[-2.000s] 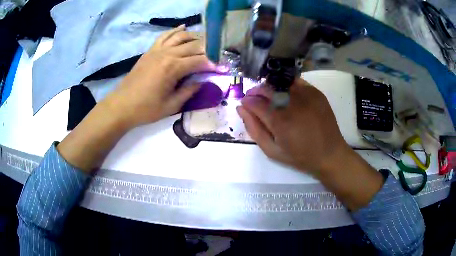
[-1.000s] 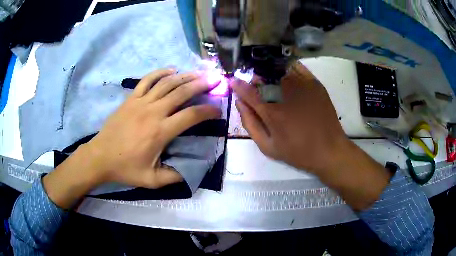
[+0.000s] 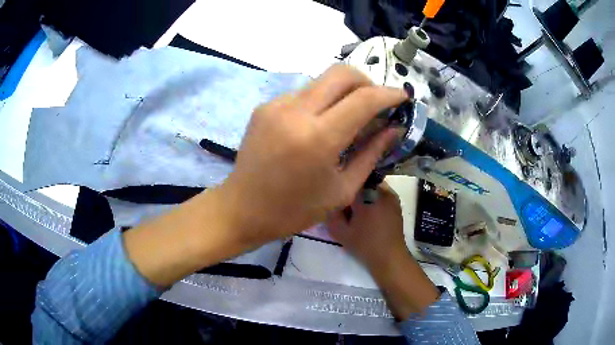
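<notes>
The garment panel (image 3: 168, 101), pale grey-blue backing up with dark edges and a dark strip on it, lies left of the sewing machine (image 3: 465, 178) and runs under my left forearm. My left hand (image 3: 286, 158) is raised at the front of the machine head, thumb and index finger around a small dark part there; whether they grip it or a thread is unclear. My right hand (image 3: 374, 226) is low under the head by the needle area, its fingertips partly hidden by my left hand. The presser foot and needle are hidden.
A phone (image 3: 436, 212) lies on the machine bed. Scissors with green and yellow handles (image 3: 477, 275) and a red item (image 3: 518, 283) lie at the right. An orange-handled tool (image 3: 433, 8) stands behind the head. Dark cloth is piled behind.
The view has shifted, showing more of the machine top. My left hand has risen from the panel to the machine head. My right hand remains low beside the needle area.
</notes>
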